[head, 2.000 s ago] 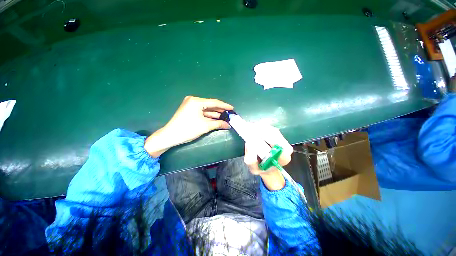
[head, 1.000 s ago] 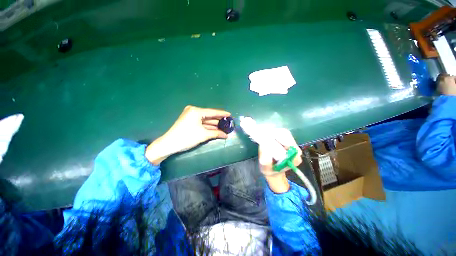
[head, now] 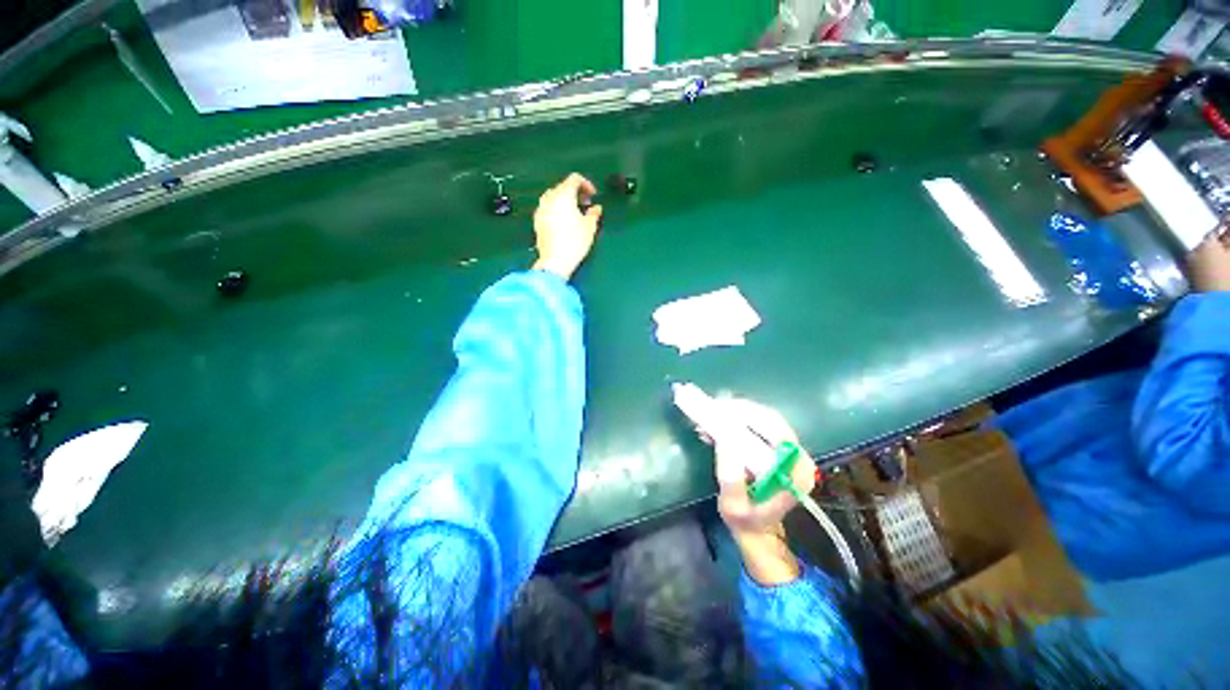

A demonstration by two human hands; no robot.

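My left hand [head: 567,227] is stretched out over the far part of the green belt [head: 405,351]. Its fingers are curled, with a small dark part [head: 588,204] showing between the fingertips, partly hidden. Other small black parts lie near it, one on its left [head: 501,205] and one on its right [head: 626,185]. My right hand [head: 758,458] holds a white syringe [head: 695,404] with a green cap [head: 776,473]. Its tip points up and left, clear of any part. A pale hose trails from the cap.
White paper [head: 708,321] lies mid-belt; another white piece [head: 84,472] lies far left beside dark parts. More black parts lie far left [head: 232,283] and right [head: 865,163]. A metal rail [head: 459,119] runs behind. An orange-brown fixture [head: 1099,148], a neighbour's hand and a cardboard box [head: 1005,519] are right.
My left hand has moved from beside the syringe tip, where it held a black part, to the far side of the belt. The view has tilted up, showing the rail and ledge.
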